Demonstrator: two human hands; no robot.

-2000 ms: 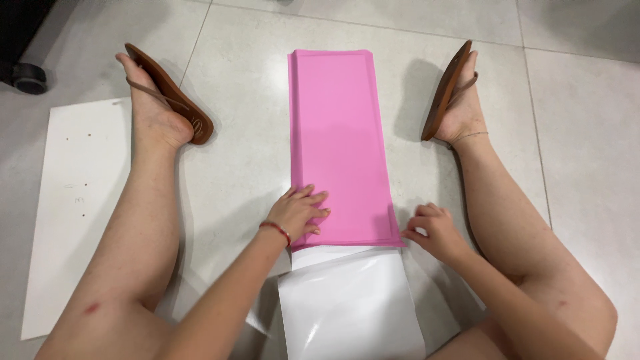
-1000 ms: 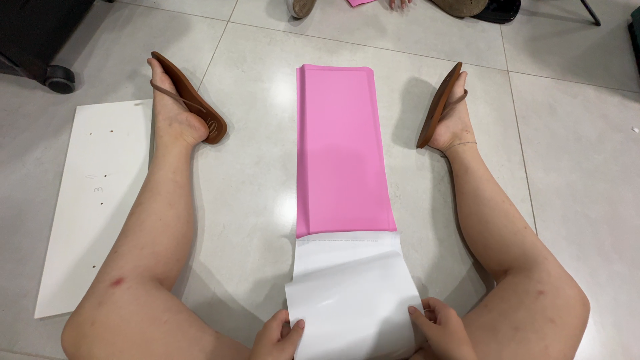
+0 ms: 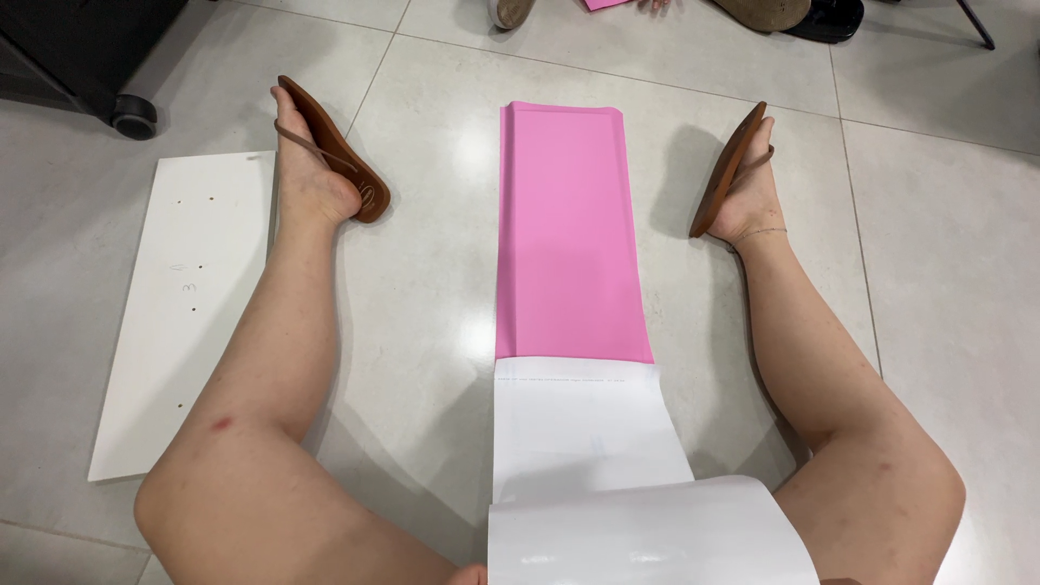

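Between my legs a pink sheet-like piece (image 3: 573,236) lies flat on the tiled floor, with a fold line along its left side. From its near edge a white sheet (image 3: 577,431) runs toward me, bearing a faint line of print. Nearer still, a glossy white sheet (image 3: 642,536) curves up over it. Only a fingertip of my left hand (image 3: 469,576) shows at the bottom edge, beside the glossy sheet's left side; its grip is hidden. At the bottom right a sliver of skin may be my right hand, too little to tell.
A white board (image 3: 142,341) with small holes and pencil marks lies left, partly behind my leg. A black item with a caster (image 3: 134,116) stands at the upper left. At the top, another person's fingers (image 3: 652,5) are near a pink piece (image 3: 603,3) and shoes (image 3: 760,12).
My hands have moved from the pink piece down to the white sheet, then almost out of view at the bottom. The near white sheet now bulges upward. The view has tilted up a little.
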